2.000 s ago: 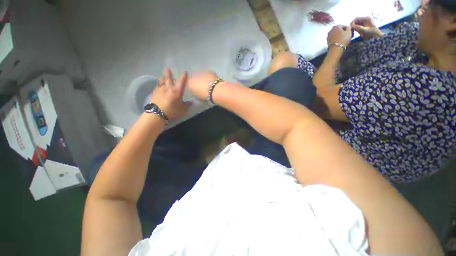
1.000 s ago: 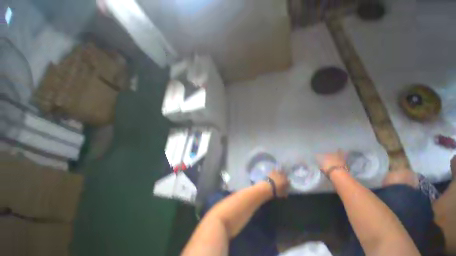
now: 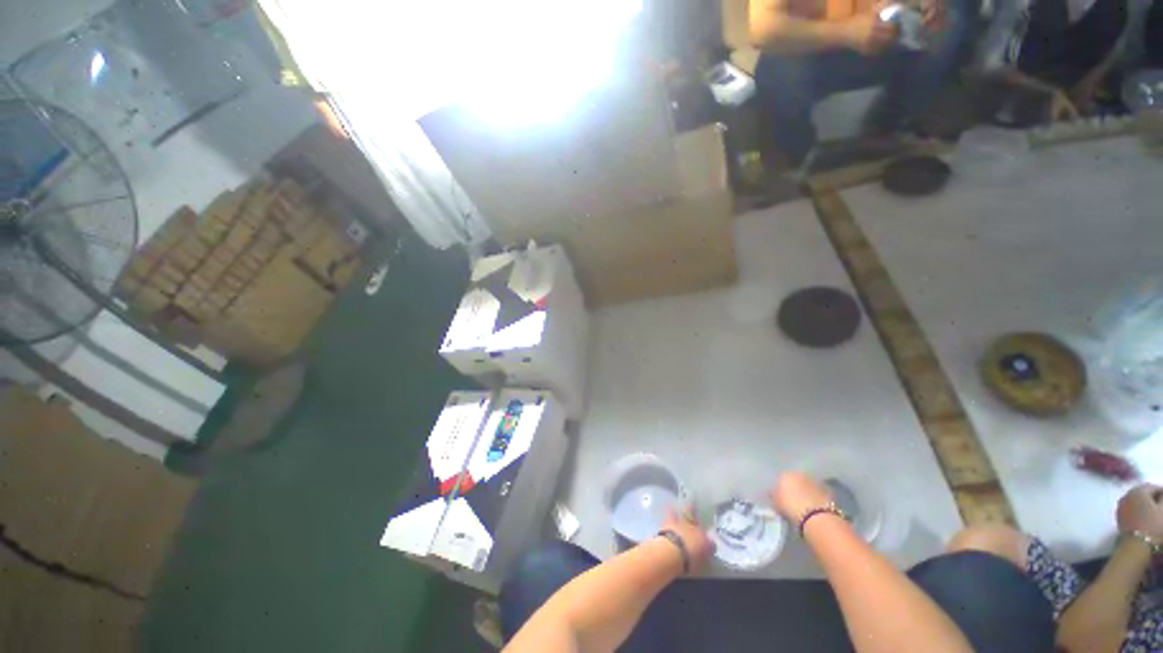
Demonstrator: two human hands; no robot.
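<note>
Three round translucent tubs stand along the bench's near edge. The left tub [image 3: 645, 495] looks nearly empty inside. The middle tub [image 3: 747, 533] holds pale small parts. The right tub [image 3: 852, 508] is partly hidden by my right hand and wrist. My left hand [image 3: 686, 538] is between the left and middle tubs, small and blurred. My right hand [image 3: 801, 495] is between the middle and right tubs, fingers turned down and blurred. Whether either hand holds a part cannot be told.
Printed cartons [image 3: 491, 475] stand at the left. A dark disc [image 3: 819, 316] lies farther back. A wooden strip [image 3: 912, 370] divides the bench. Beyond it are a tan coil [image 3: 1033, 373], red parts [image 3: 1103, 463] and a neighbour's hand [image 3: 1139, 508]. People sit at the far side.
The view has swung up and left, showing the far people, fan and bright light. My hands, earlier close together by the left tub, are now on either side of the middle tub.
</note>
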